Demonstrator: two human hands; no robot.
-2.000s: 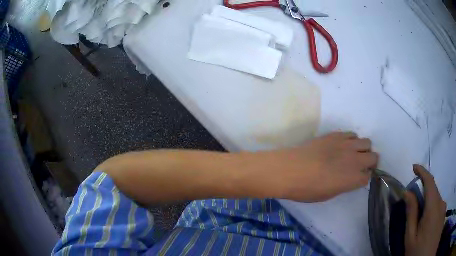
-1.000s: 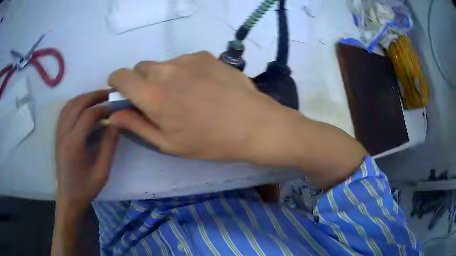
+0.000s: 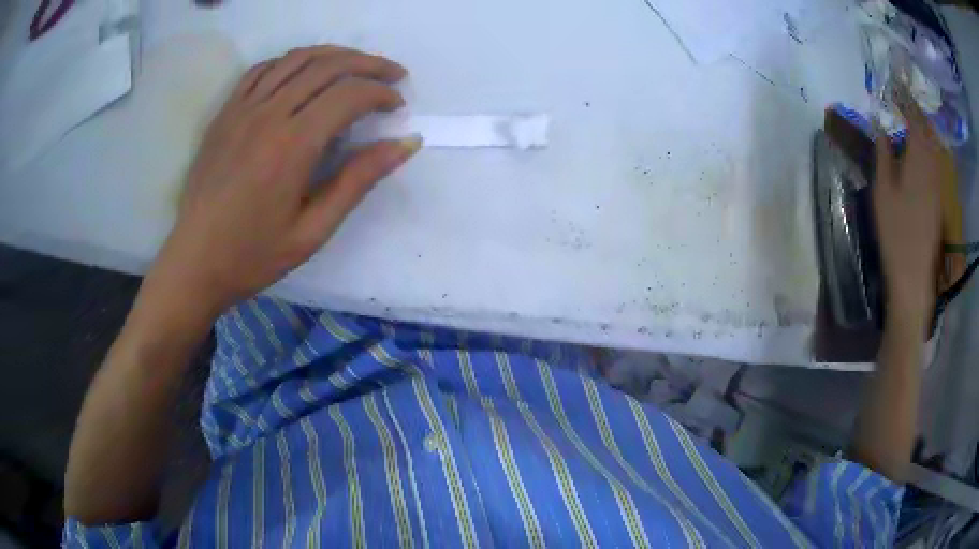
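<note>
A narrow folded white strip [image 3: 472,131] lies flat on the white table [image 3: 515,236], pointing to the right. My left hand [image 3: 285,161] is over its left end, with thumb and fingers holding it; that end is hidden. My right hand [image 3: 910,204] is at the right edge, on the electric iron [image 3: 848,241], which sits on the dark brown iron rest [image 3: 843,345]. The hand hides much of the iron and its handle.
White cut pieces [image 3: 81,80] lie at the upper left, near a red scissor loop [image 3: 48,16]. White pieces [image 3: 709,27] lie at the far side. A yellow bundle [image 3: 951,204] and plastic-wrapped items [image 3: 923,64] are beside the iron. Scraps [image 3: 698,402] show below the table edge.
The view has shifted. My right hand has left the piece at my left hand and moved right with the iron, now on its rest. The white strip now shows flat on the table.
</note>
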